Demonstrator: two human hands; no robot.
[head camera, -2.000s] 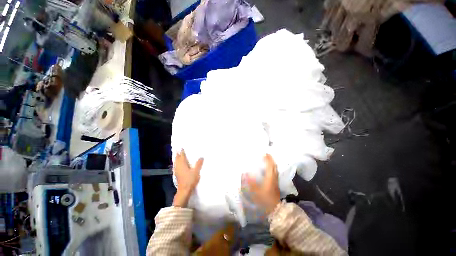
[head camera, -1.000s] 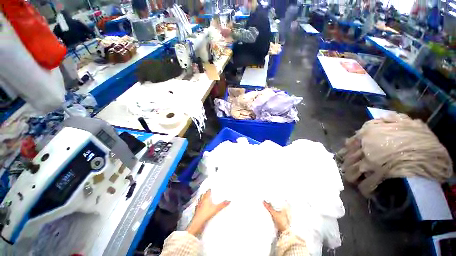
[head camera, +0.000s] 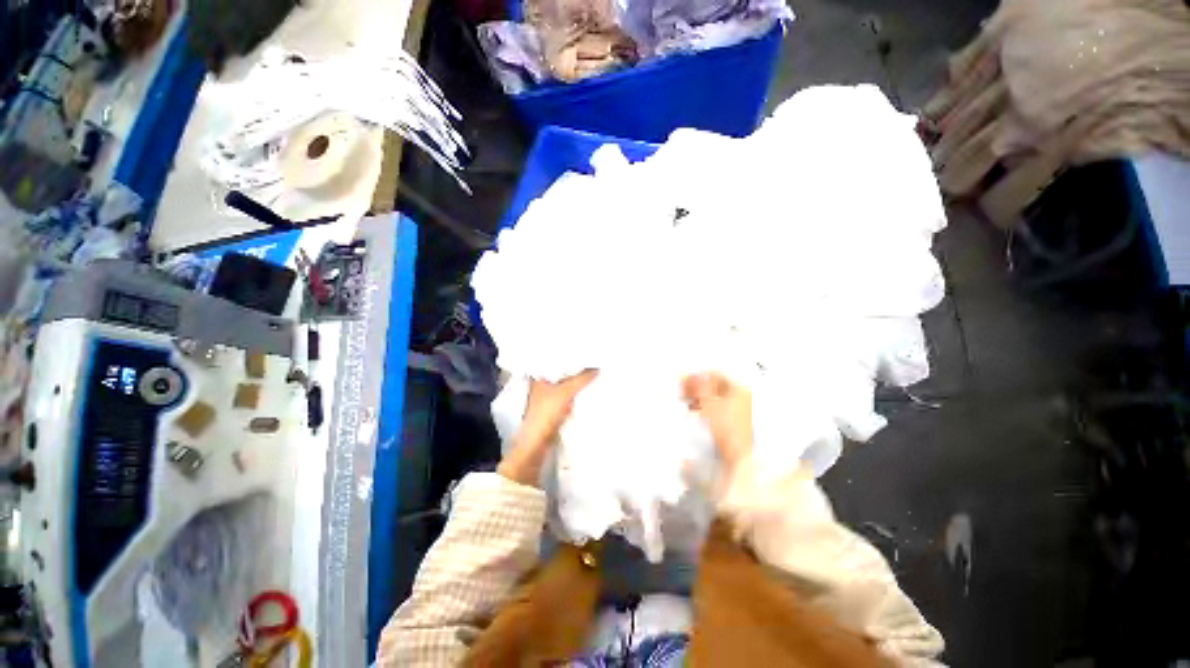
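A large heap of white pieces (head camera: 731, 261) lies in front of me, very bright, so single layers are hard to tell. My left hand (head camera: 555, 420) is at the heap's near left side, with white cloth between it and my right hand. My right hand (head camera: 722, 415) is at the near right side, fingers bent on the cloth. Both hands grip the near white pieces, whose lower edge hangs towards my lap. The fingertips are partly lost in the glare.
The white sewing machine (head camera: 131, 431) stands at left on its blue-edged table (head camera: 352, 431). Red and yellow snips (head camera: 270, 626) lie by it. Beyond are a cream roll (head camera: 317, 150), white strips and a blue bin (head camera: 666, 98) of beige and lilac pieces. A beige heap (head camera: 1083, 78) is at right.
The view has tilted down from the wider room view. Both hands have drawn in on the near white cloth, and its lower edge now shows above my lap.
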